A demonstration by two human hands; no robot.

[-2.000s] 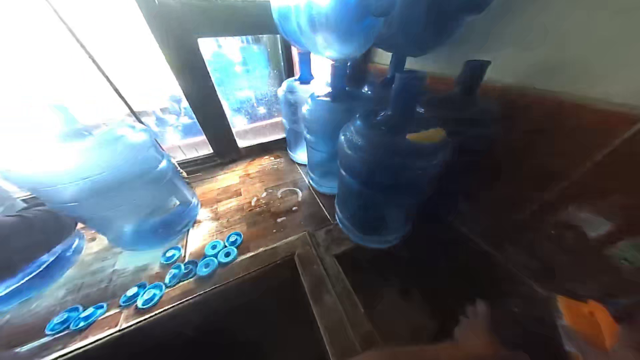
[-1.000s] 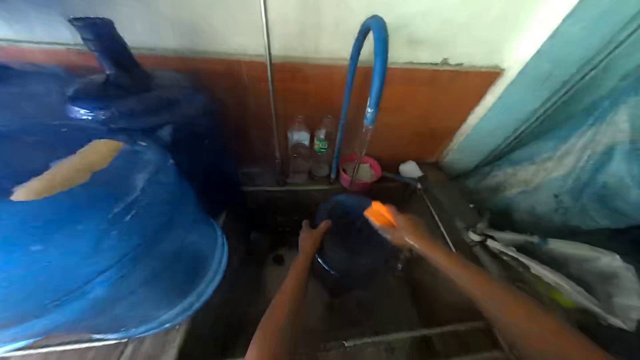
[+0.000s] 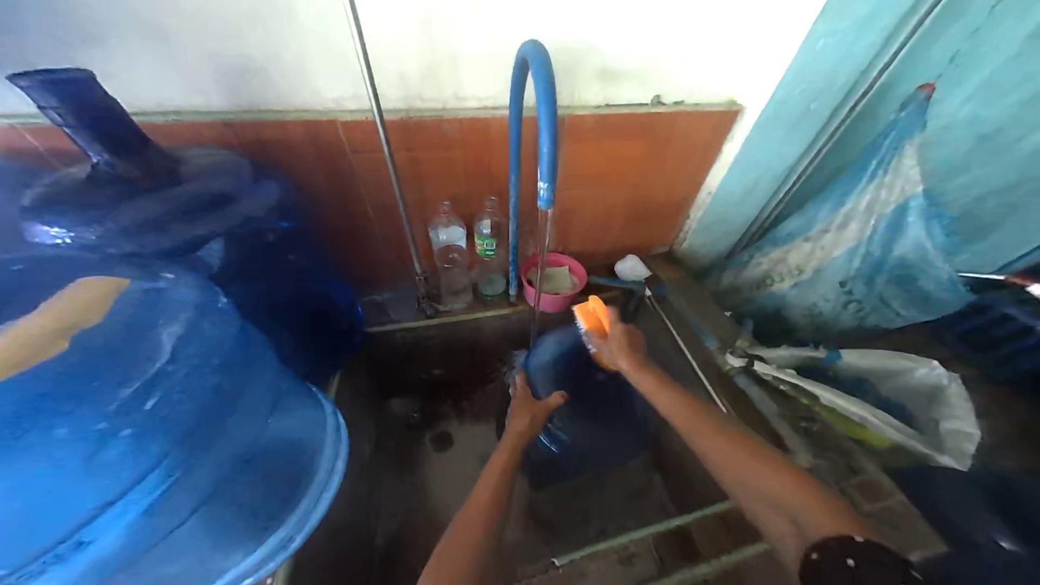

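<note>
A dark blue water jug (image 3: 597, 414) lies in the basin under the stream from a blue hose (image 3: 546, 138). My left hand (image 3: 530, 410) rests on the jug's left side, with thumb and fingers spread against it. In my right hand (image 3: 619, 337) is an orange scrubbing brush (image 3: 595, 317), its pale bristles facing left, at the jug's upper right edge. Water falls just left of the brush and splashes near my left fingertips. The jug's underside is hidden.
Large blue jugs (image 3: 162, 422) stand close on the left. Behind the basin (image 3: 422, 321) are two plastic bottles (image 3: 491, 248) and a pink bowl (image 3: 555, 284). A thin metal pipe (image 3: 382, 138) rises along the wall. On the right are a hanging plastic bag (image 3: 853, 236) and an open white sack (image 3: 910, 398).
The view has swung from the window and bottle caps to the basin. Since one second ago, the brush has turned in my right hand; my left hand stays at the jug.
</note>
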